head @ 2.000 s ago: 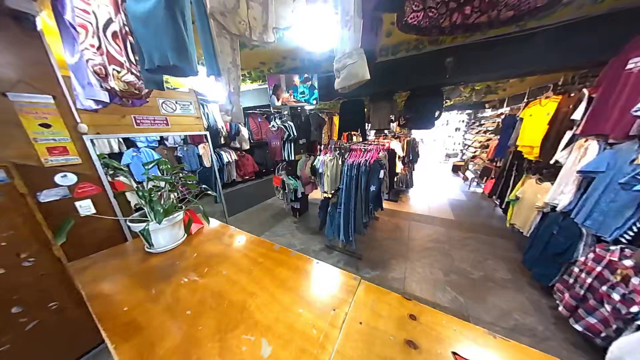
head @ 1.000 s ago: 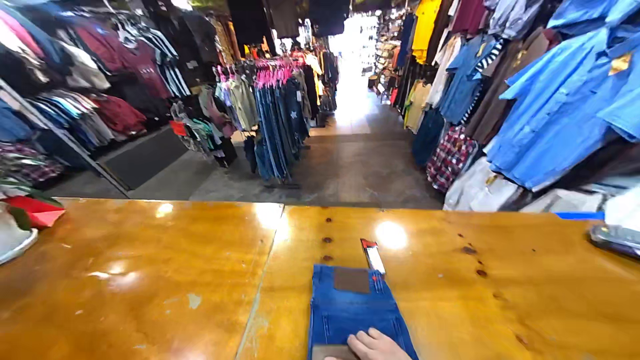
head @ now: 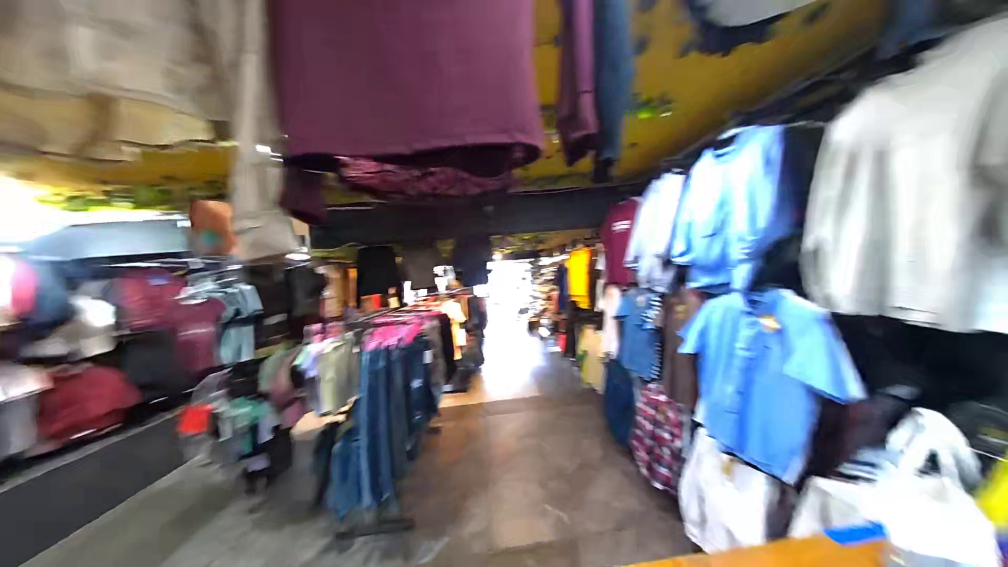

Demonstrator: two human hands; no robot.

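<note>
Neither of my hands is in the head view, so what they hold or touch is hidden. Only a corner of the wooden counter (head: 772, 554) shows at the bottom right, with a blue item (head: 854, 534) and a white plastic bag (head: 933, 488) by it. The view is blurred. Blue jeans (head: 378, 425) hang on a floor rack left of centre. Overhead hangs a maroon garment (head: 409, 79).
Light blue short-sleeved shirts (head: 764, 378), a plaid shirt (head: 657, 437) and pale grey garments (head: 906, 181) hang along the right side. More clothes line the left. A brown floor aisle (head: 535, 472) runs between the racks toward a bright area.
The view has swung up from the counter. The hand on the folded jeans, seen one second ago, is out of view, as are those jeans.
</note>
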